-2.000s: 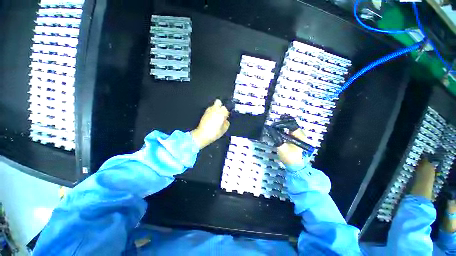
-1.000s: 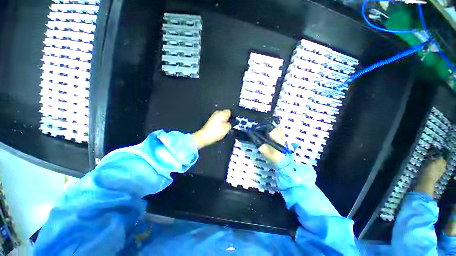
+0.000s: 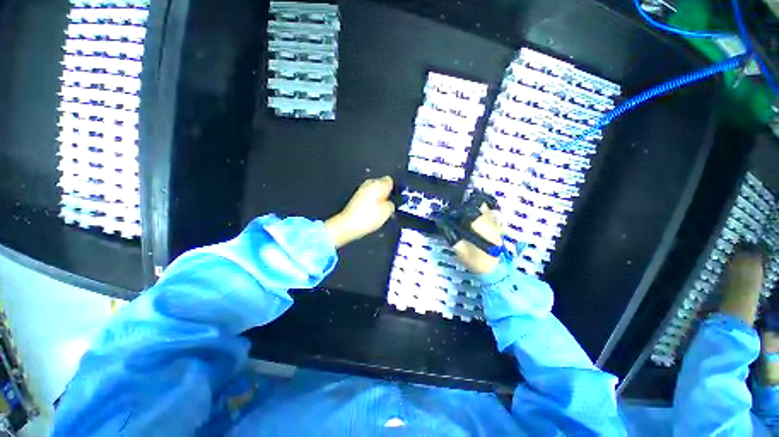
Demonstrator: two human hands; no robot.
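My left hand (image 3: pixel 366 213) is closed at the left end of a silver notched metal part (image 3: pixel 420 203) and appears to hold it above the black tray (image 3: pixel 342 171). A dark patch at its fingertips is unclear. My right hand (image 3: pixel 483 239) grips a black hand-held tool (image 3: pixel 463 218), its front close to the part's right end. Silver parts lie in ladder-like rows: a short row (image 3: pixel 446 126) behind the held part, a long block (image 3: pixel 547 154) on the right, and a group (image 3: pixel 431 275) nearer me, partly hidden by my right hand and sleeve.
A separate row of parts (image 3: pixel 303 61) lies at the tray's back left. Another tray at left holds a long row (image 3: pixel 101 119). A blue coiled hose (image 3: pixel 658 90) crosses the right block from the green bench (image 3: pixel 696 26). Another person's hand (image 3: pixel 743 286) works over parts at right.
From two seconds to one second ago, my right hand and tool moved left to the silver part, which came into view beside my left hand. Since then they have shifted slightly right; the view has also shifted.
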